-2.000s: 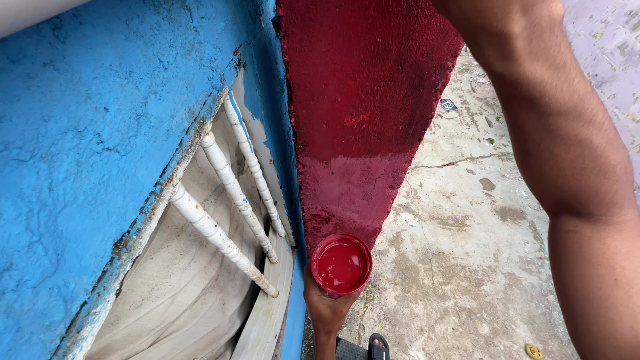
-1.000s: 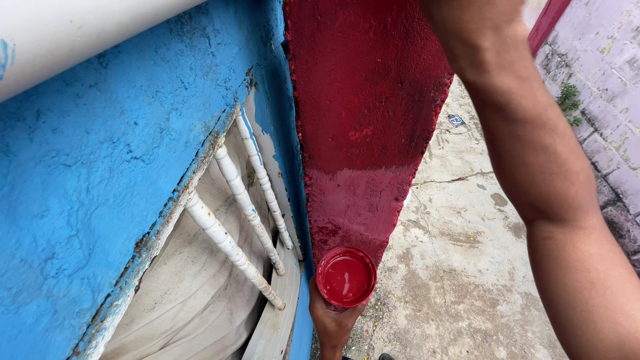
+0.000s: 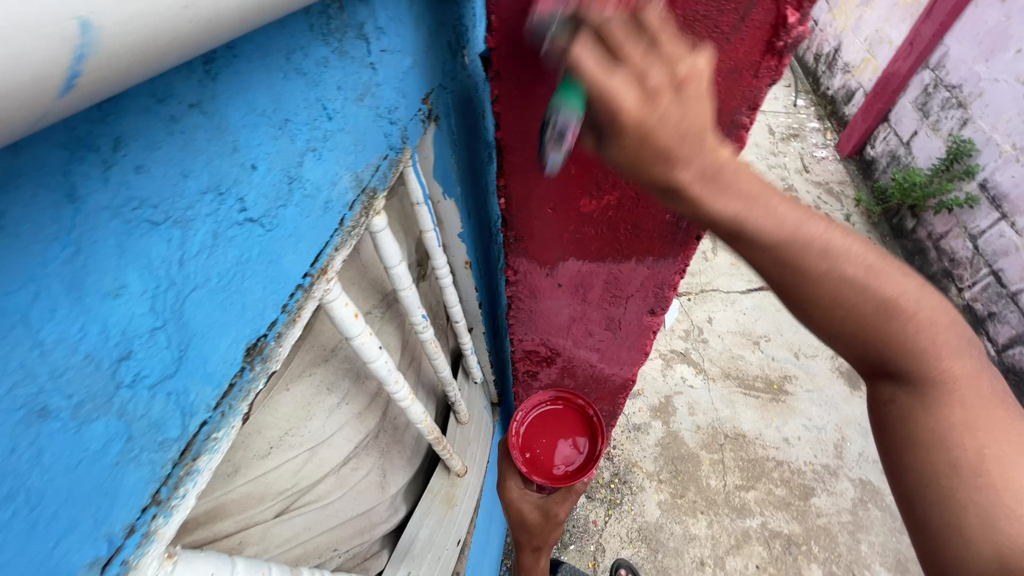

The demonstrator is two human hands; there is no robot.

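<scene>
My left hand (image 3: 534, 504) is wrapped around a round container of red paint (image 3: 558, 438) at the lower middle, its open top facing up. Higher up, my right hand (image 3: 652, 88) grips a paintbrush (image 3: 565, 120) with a green and dark handle; it is blurred, and its head lies near the upper edge of the view against the red column (image 3: 592, 208). The column's upper part is a deep, glossy red, while its lower part (image 3: 576, 320) is paler and duller. Whether the bristles touch the surface cannot be told.
A blue wall (image 3: 176, 200) with a window opening and white turned bars (image 3: 392, 376) is at the left, a cloth behind them. A white pipe (image 3: 144, 48) crosses the upper left. Concrete ground (image 3: 744, 416), a green plant (image 3: 920, 184) and a block wall (image 3: 1000, 248) lie right.
My right hand, cut off by the top edge before, has come down into view with the brush. My left hand still holds the paint container.
</scene>
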